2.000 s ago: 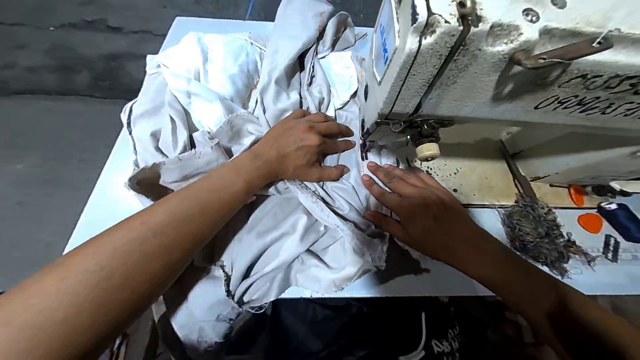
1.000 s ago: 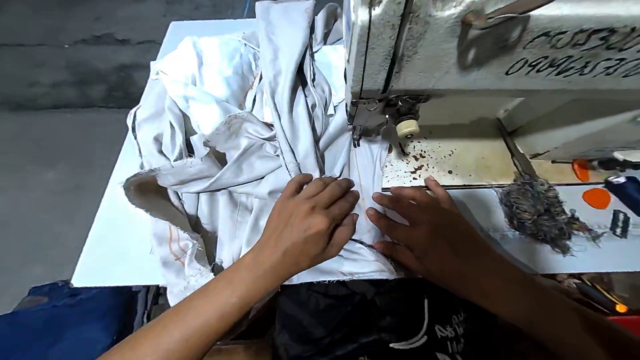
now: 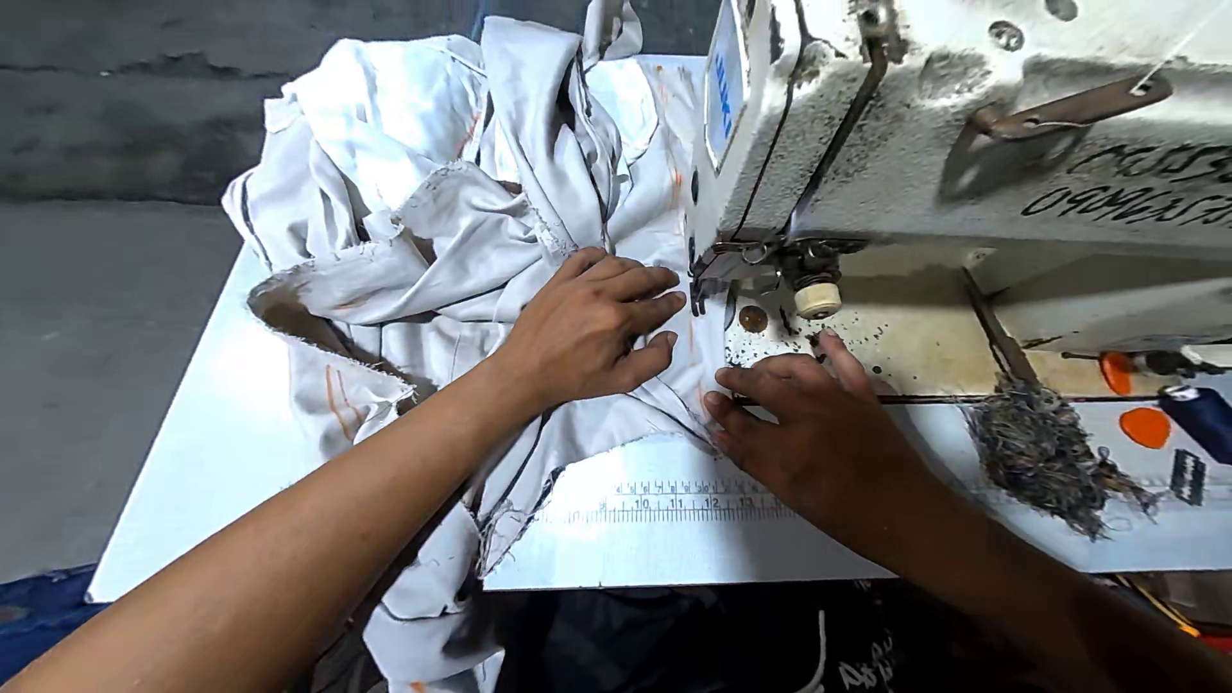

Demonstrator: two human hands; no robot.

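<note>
Light grey fabric (image 3: pixel 452 279) lies bunched across the left of the sewing table, its edge passing beneath the presser foot (image 3: pixel 699 296) of a Juki sewing machine (image 3: pixel 866 125). My left hand (image 3: pixel 602 327) rests palm down on the cloth, just left of the presser foot, fingers slightly spread. Below and right of the foot, my right hand (image 3: pixel 799 414) touches the fabric's right edge with its fingertips, with one finger raised over the machine bed. White cloth (image 3: pixel 385 106) is bunched with the grey at the back. The needle tip cannot be made out.
A brush-like bundle of threads (image 3: pixel 1035 448), a razor blade (image 3: pixel 1188 477), an orange chalk piece (image 3: pixel 1145 427) and a dark blue thread spool (image 3: pixel 1198 419) lie at the right. A printed ruler scale (image 3: pixel 674 502) runs along the white tabletop (image 3: pixel 192 481) near the front edge.
Since a second ago, the fabric's front edge has moved back from the table's front, uncovering the ruler scale. Both hands remain on the cloth, now closer to the presser foot. The view has shifted.
</note>
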